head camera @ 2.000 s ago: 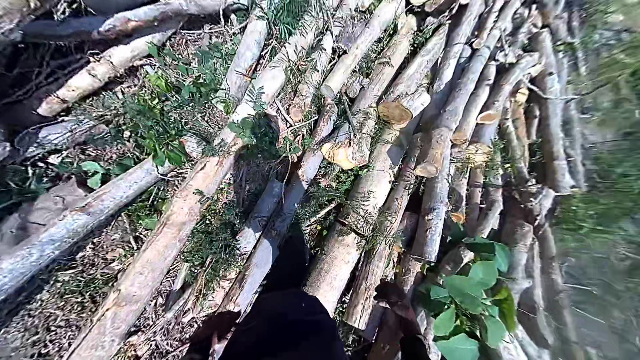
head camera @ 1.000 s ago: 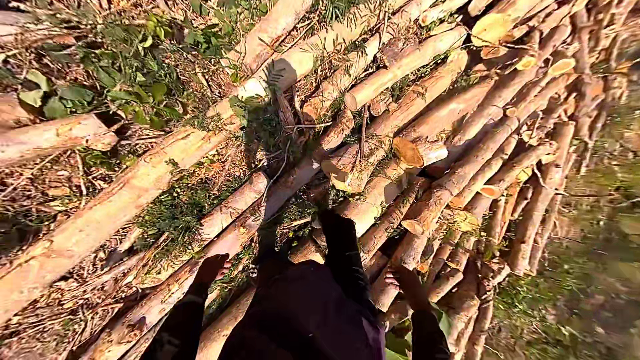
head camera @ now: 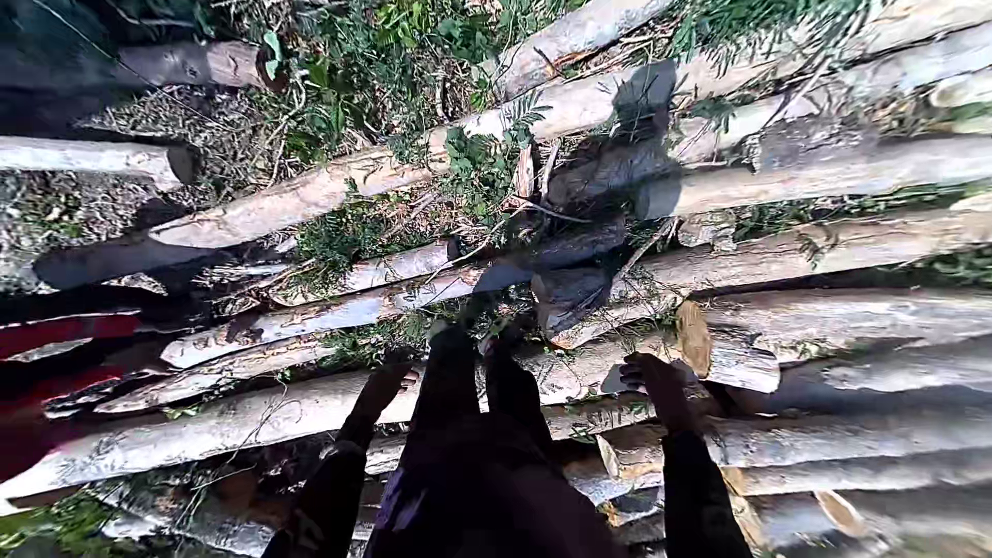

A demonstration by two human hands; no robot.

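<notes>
My left hand (head camera: 387, 386) hangs over a long pale log (head camera: 287, 415), fingers loosely bent, with nothing seen in it. To the right, my right hand (head camera: 655, 380) is held out above the logs with its fingers apart and holds nothing. Close beside it lies a short log with a sawn yellow end (head camera: 694, 339). Between the hands my dark-clothed legs reach down to the log pile, where my feet are partly hidden in shadow and leaves. A longer barked log (head camera: 310, 194) crosses beyond them.
Stacked logs (head camera: 837, 442) with gaps between them fill the right and lower right. A separate log (head camera: 85, 157) lies at the left, near dry twigs. Leafy branches (head camera: 372, 85) cover the ground beyond. Something red (head camera: 70, 335), blurred, shows at the left edge.
The view has turned strongly, so the logs now run more across the frame. The red thing at the left edge has come into view. Both hands remain over the logs.
</notes>
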